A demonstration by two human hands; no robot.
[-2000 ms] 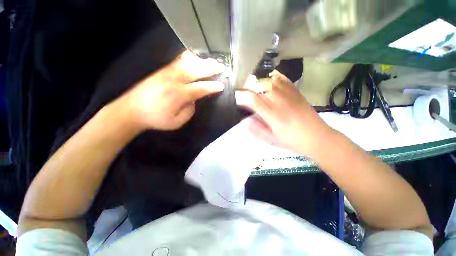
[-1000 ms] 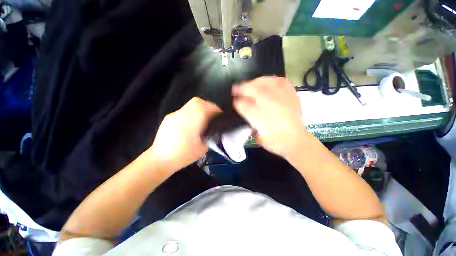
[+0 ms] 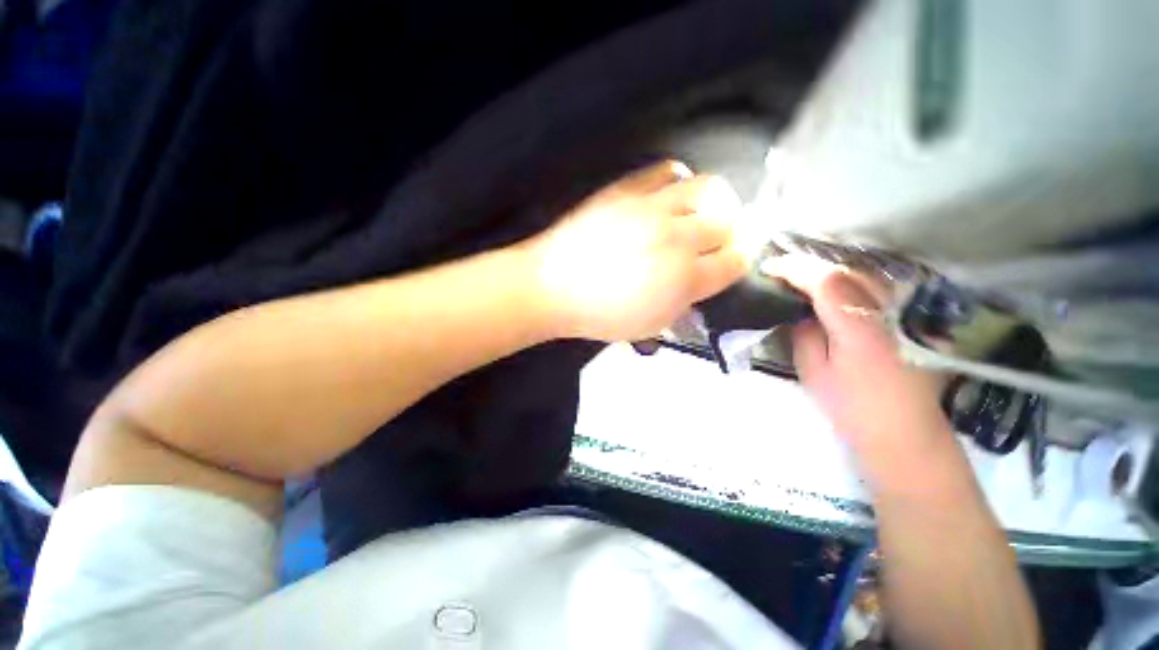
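A large black garment panel [image 3: 381, 140] spreads over the left and hangs down at the centre. My left hand [image 3: 648, 254] lies on the black cloth beside the sewing machine head [image 3: 1004, 140], its fingertips in bright glare. My right hand [image 3: 852, 330] is slightly blurred, with its fingers at the edge of the black cloth under the machine head. A small pale piece of cloth [image 3: 741, 345] shows between my hands. The needle and presser foot are hidden by glare and the head.
Black-handled scissors [image 3: 998, 413] lie right of my right hand. A white roll [image 3: 1115, 472] sits at the table's right end. The white table [image 3: 686, 438] has a green marked edge. A blue edge [image 3: 849, 597] shows below it.
Both hands have moved up and right to the machine head. The view has tilted and come closer. The pale piece that hung below the hands now shows only as a small part between them.
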